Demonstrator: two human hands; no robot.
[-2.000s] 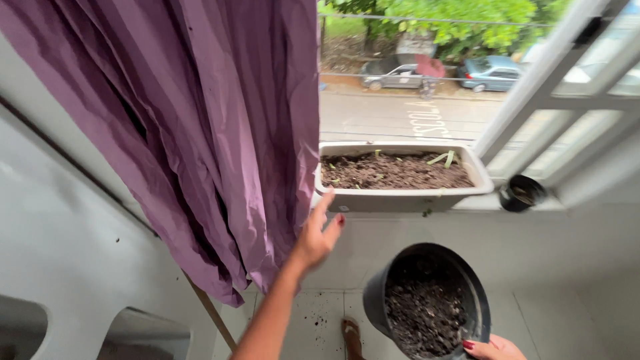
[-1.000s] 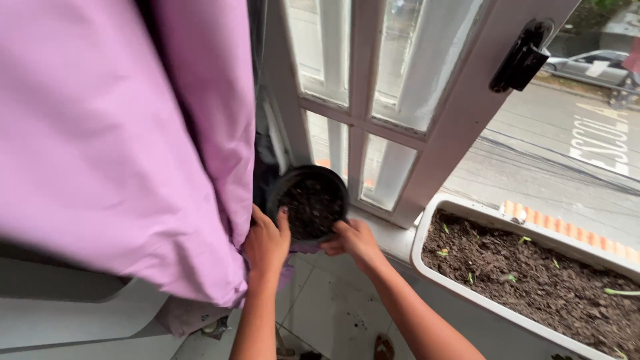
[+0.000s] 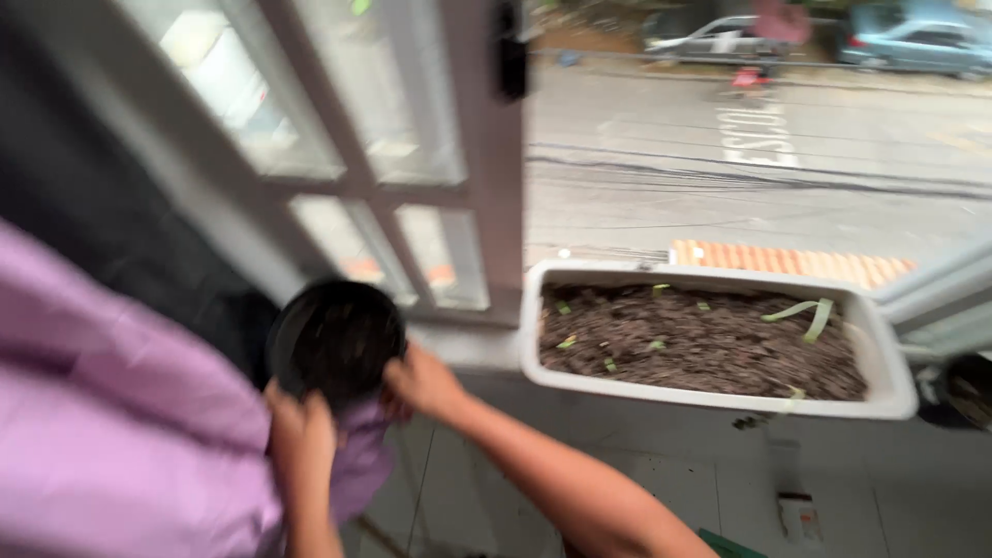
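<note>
A round black plastic pot [image 3: 339, 341] with dark soil is at the left end of the window sill, by the window frame. My left hand [image 3: 301, 422] grips its near left rim, and my right hand [image 3: 418, 380] grips its right rim. To the right, a long white planter box [image 3: 721, 399] filled with brown soil [image 3: 666, 337] and small green sprouts stands on the sill. The view is blurred, and whether the pot's base rests on the sill cannot be told.
A purple curtain [image 3: 132, 403] hangs at the left beside my left hand. An open window shutter with glass panes [image 3: 426, 163] stands behind the pot. Another black pot [image 3: 965, 391] is at the far right. A small white packet [image 3: 798, 515] lies on the tiled floor below.
The black pot was in my right hand near the planter, with my left hand free; it is now at the left end of the sill in both hands. The view has swung about.
</note>
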